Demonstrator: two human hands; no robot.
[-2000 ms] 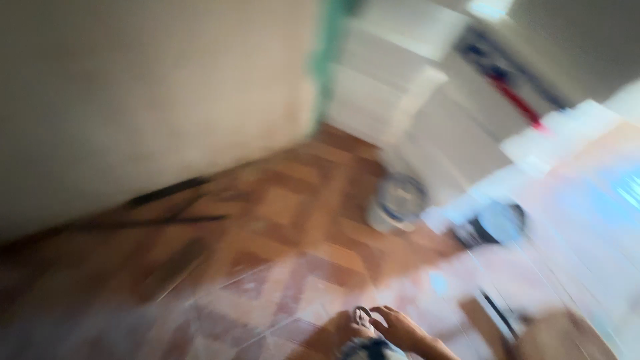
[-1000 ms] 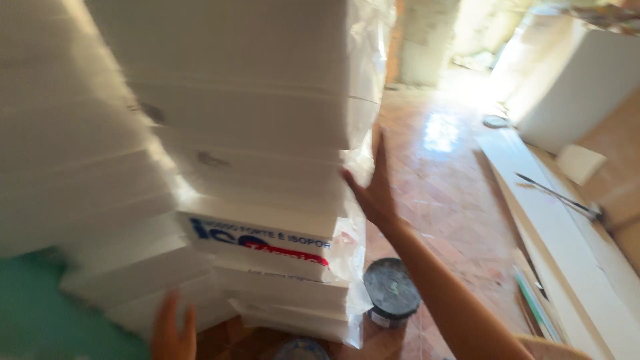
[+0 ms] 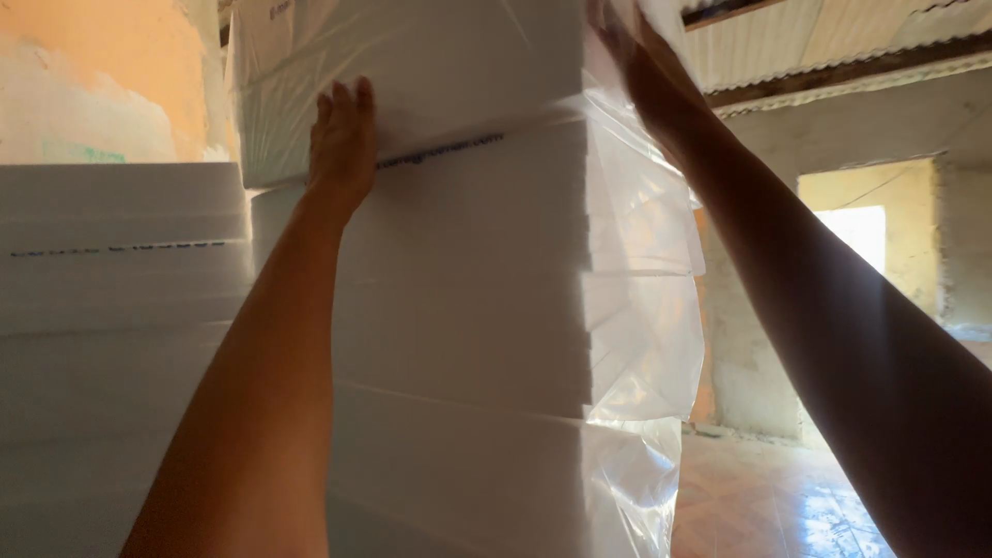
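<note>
A tall stack of white foam-board packs in clear plastic wrap rises in front of me. My left hand lies against the front face of the upper pack, fingers pointing up, just above the seam with the pack below. Printed writing runs along that seam. My right hand is raised at the upper right edge of the same pack, touching its wrapped side; its fingers are blurred and partly cut off by the top of the view.
A lower stack of white foam boards stands at the left, before a peeling orange wall. Behind at the right are a rough wall with a bright opening, wooden roof beams and a tiled floor.
The view has swung up from the floor to the upper part of the stack. Both hands have gone up, and my left hand is now against the upper pack.
</note>
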